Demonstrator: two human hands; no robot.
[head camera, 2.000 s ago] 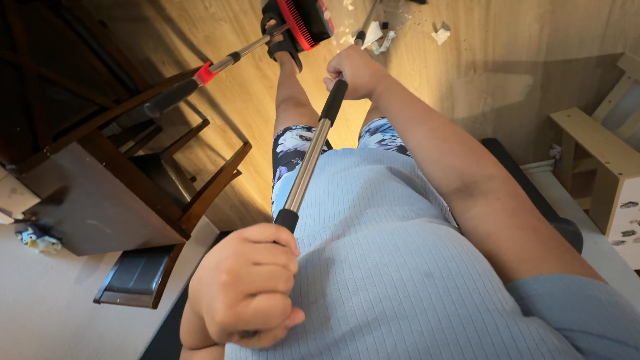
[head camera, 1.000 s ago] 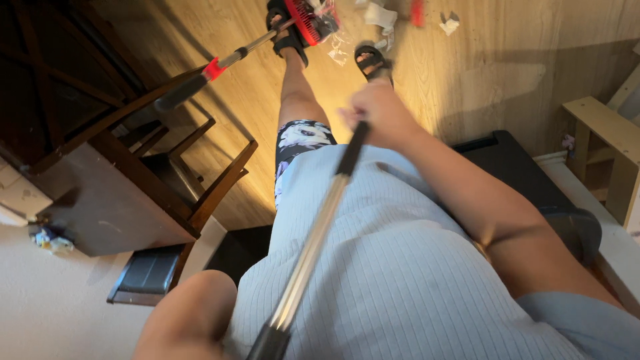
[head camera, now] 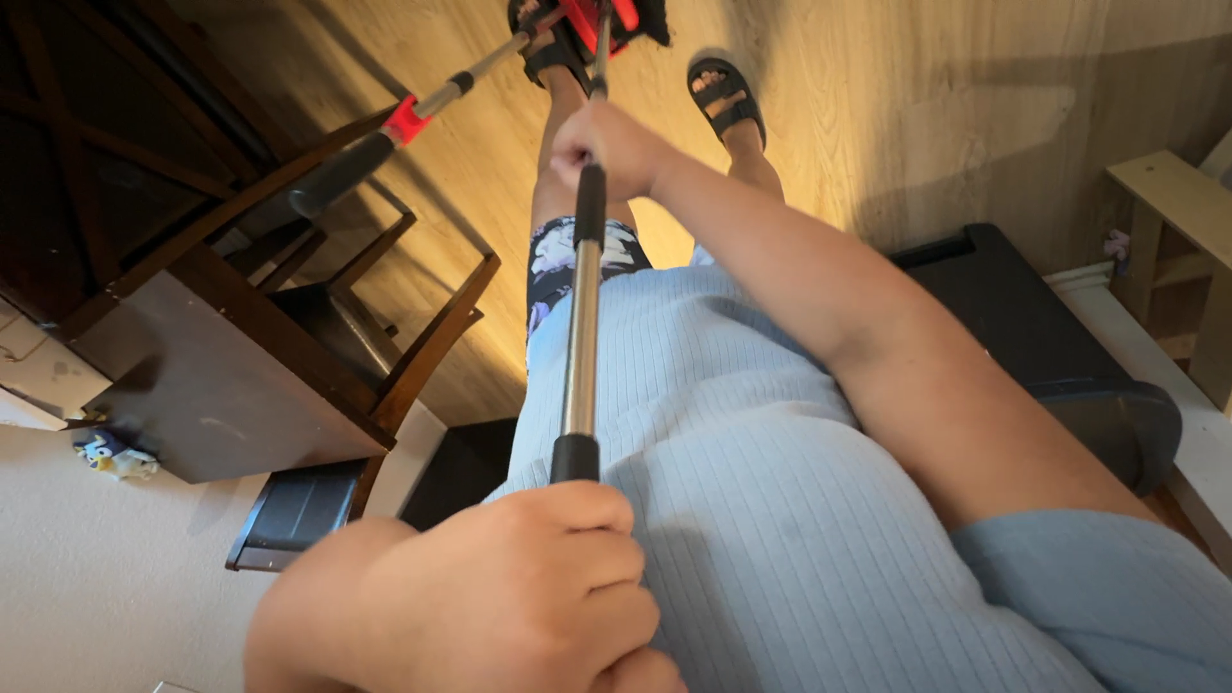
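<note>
My left hand (head camera: 539, 587) is closed around the top end of a metal pole (head camera: 581, 337) with black grips, low in the view. Farther down the pole, my right hand (head camera: 611, 149) is closed around it. The pole runs to a red and black broom head (head camera: 630, 14) at the top edge, partly cut off. It overlaps a red dustpan (head camera: 582, 19) beside one foot. The dustpan's long metal handle (head camera: 443, 99), with a red clip and black grip (head camera: 342, 176), slants to the left and is held by neither hand.
Dark wooden furniture (head camera: 289, 356) stands at left, with a small plush toy (head camera: 115, 455) near it. A black plastic bin (head camera: 1030, 308) is at right, near a light wooden shelf unit (head camera: 1179, 207). My sandalled feet stand on the wood-look floor (head camera: 818, 125).
The broom head has moved left to the dustpan. My right hand has moved left with the pole. The white scraps seen on the floor earlier are out of sight. My left hand is fully in view again.
</note>
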